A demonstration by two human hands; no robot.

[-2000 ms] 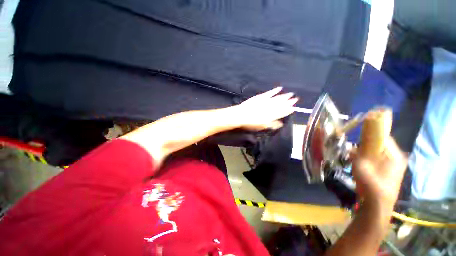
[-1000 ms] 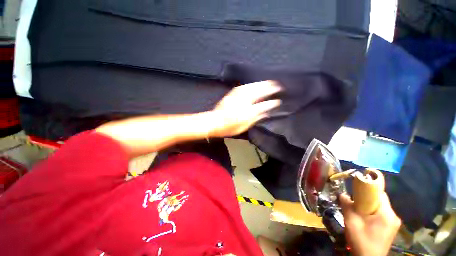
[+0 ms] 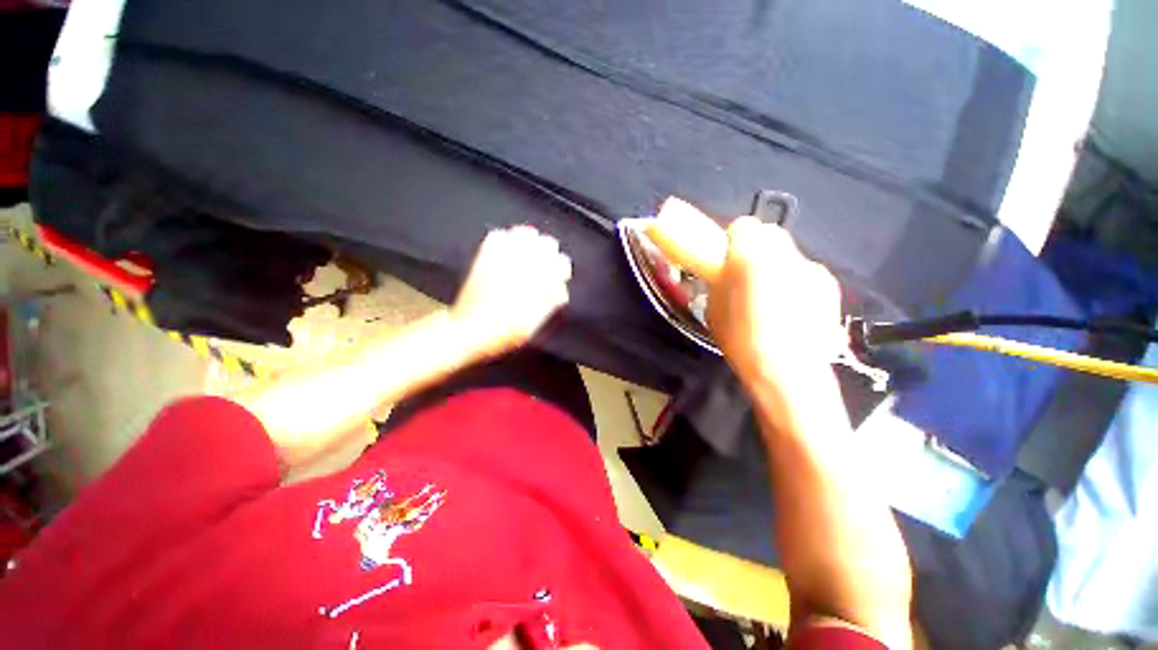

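Note:
The dark garment body (image 3: 419, 191) lies spread over the table, with long seams running across it. My right hand (image 3: 777, 305) is closed around the pale handle of the steam iron (image 3: 667, 282). The iron's pointed silver plate is on the cloth by the end of the nearer seam, and my hand hides its rear. My left hand (image 3: 514, 286) is curled over the garment's near edge, left of the iron, with its fingers closed on the cloth.
A dark blue pad (image 3: 984, 381) and a light blue block (image 3: 942, 489) are at the right. A black cable and yellow hose (image 3: 1054, 356) run right from the iron. Dark cloth (image 3: 210, 273) hangs at the near left over a red edge. Cardboard (image 3: 718, 578) is below.
The iron has moved up and left from beside the table onto the garment. The folded-over cloth now lies flat. My left hand has moved left to the near edge and closed.

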